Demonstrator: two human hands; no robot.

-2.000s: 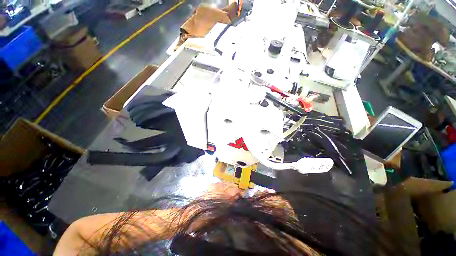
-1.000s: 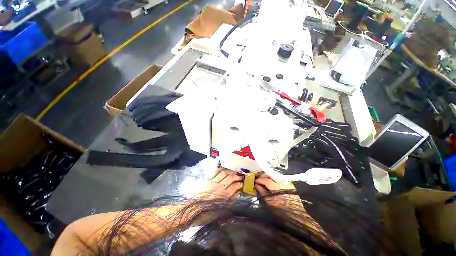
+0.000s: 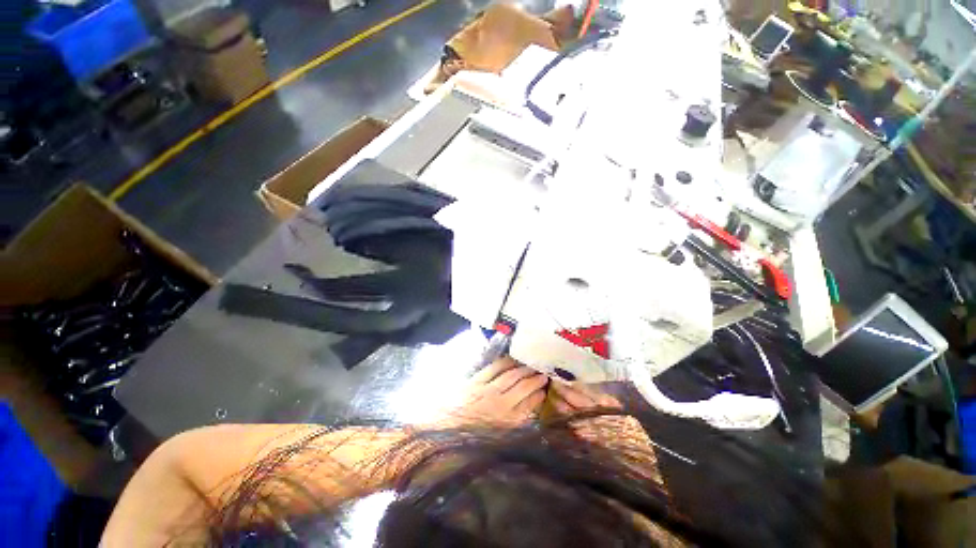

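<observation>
My left hand (image 3: 505, 392) is at the front foot of the white sewing machine head (image 3: 610, 310), fingers bent and close together. My right hand (image 3: 586, 398) is beside it, partly covered by hair. Both hands meet under the head; what the fingertips touch is hidden. A small part of the yellow clamp (image 3: 550, 405) shows between them. Black fabric straps (image 3: 396, 257) lie piled left of the head. Thin black cords (image 3: 755, 359) lie right of it, behind a white lever (image 3: 722, 410).
Red-handled snips (image 3: 779, 276) lie on the machine bed. An open carton (image 3: 64, 246) with shiny black pieces stands at left, another carton (image 3: 321, 161) behind the table edge. A tilted screen (image 3: 886, 348) stands at right. Hair covers the lower middle.
The view has shifted, so the machine sits further right. Both hands, hidden by hair at first, came into view at the clamp and now sit closer together, covering more of it.
</observation>
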